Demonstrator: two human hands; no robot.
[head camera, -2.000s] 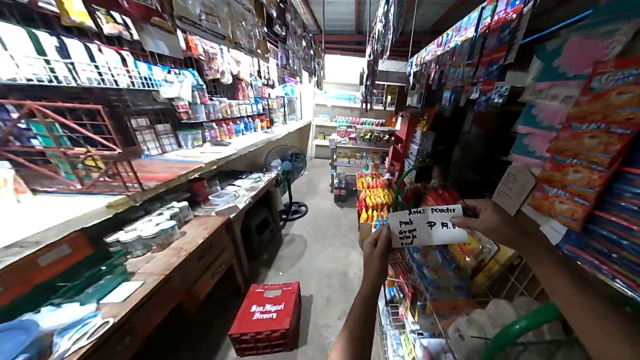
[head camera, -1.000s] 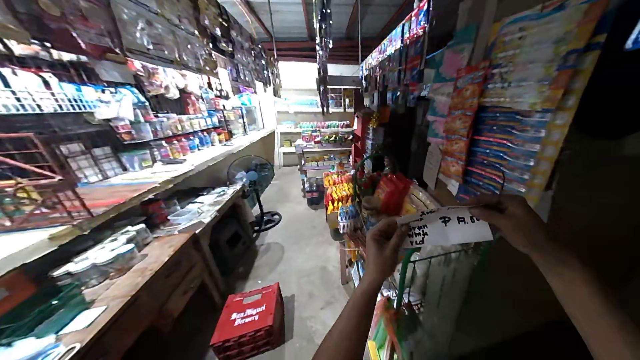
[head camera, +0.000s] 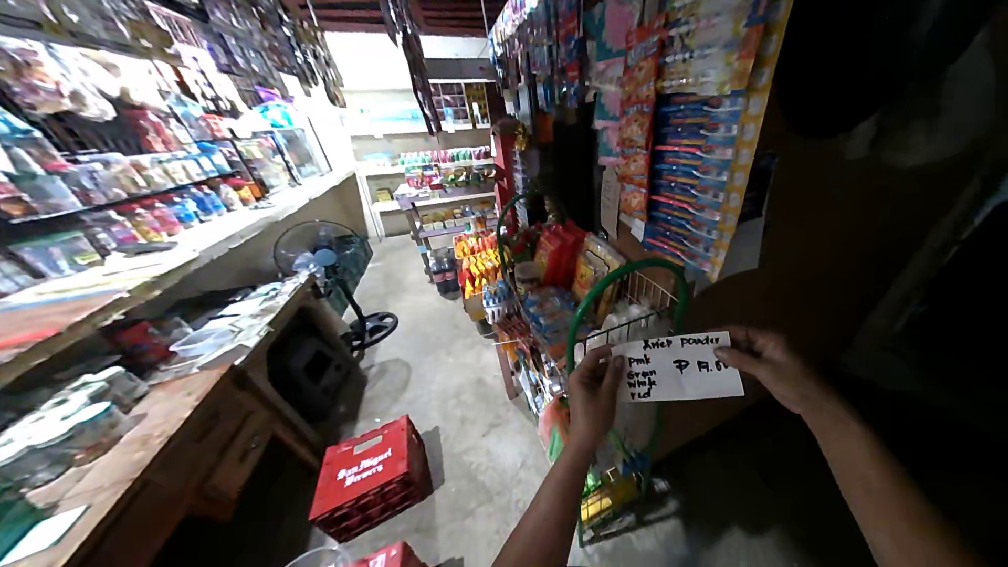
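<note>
A white paper card (head camera: 683, 368) with handwriting in dark ink is stretched flat between my two hands. My left hand (head camera: 596, 390) pinches its left edge with thumb and fingers. At the upper right corner, my right hand (head camera: 760, 362) grips it the same way. Just behind the card stands a wire basket rack with a green rounded frame (head camera: 579, 315), holding packets and clear bags. Strips of toothbrush packs (head camera: 697, 177) hang above my right hand, beside orange snack packets (head camera: 639, 118).
A red plastic bottle crate (head camera: 372, 476) sits on the concrete floor, left of my arms. Beyond it stand a black pedestal fan (head camera: 335, 264) and a wooden desk (head camera: 134, 465) with jars. A counter (head camera: 236, 224) runs along the left; stocked shelves (head camera: 449, 185) stand at the back.
The view has swung to the right, bringing the toothbrush strips and dark wall further in. The card, tilted and partly curled one second ago, now faces me flat. Both hands have kept hold of it.
</note>
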